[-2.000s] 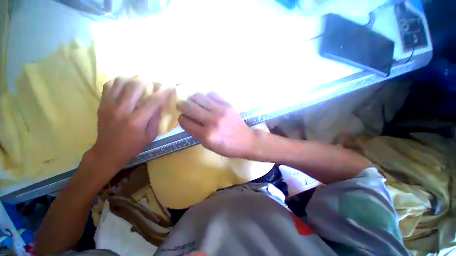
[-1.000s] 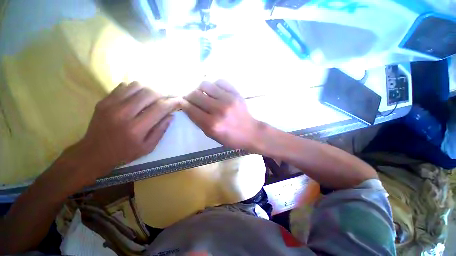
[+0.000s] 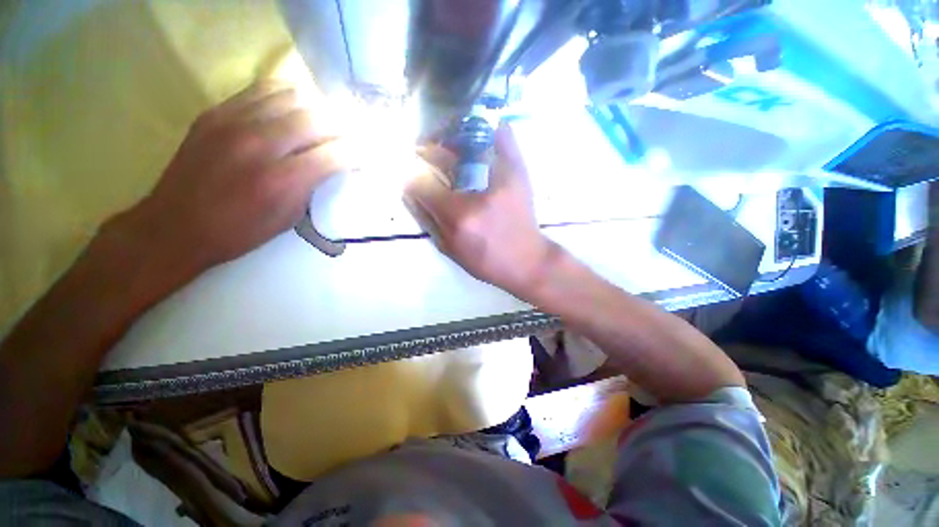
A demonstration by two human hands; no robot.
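Note:
The yellow garment panel [image 3: 103,93] lies on the table at the left and runs under my left hand [image 3: 242,170]. My left hand rests flat on the cloth, its fingertips near the needle area, which is lost in glare. My right hand [image 3: 479,211] is at the right of the needle area, its fingers bent beside a small dark round machine part [image 3: 474,139]. Whether my right fingers hold cloth is hidden by the glare. The sewing machine head [image 3: 721,93], white with blue trim, stands over the work. Stacked yellow cut panels [image 3: 391,407] lie across my lap.
A flat black smartphone [image 3: 710,239] lies on the table at the right, beside a control box [image 3: 796,222]. A printed ruler [image 3: 340,358] runs along the table's front edge. Heaped khaki cloth [image 3: 824,432] is at the lower right. Part of another person [image 3: 922,299] shows at the right edge.
The view has moved closer to the machine head. My hands, earlier together holding the small yellow piece at the table front, are now apart at the needle area, left hand on the panel.

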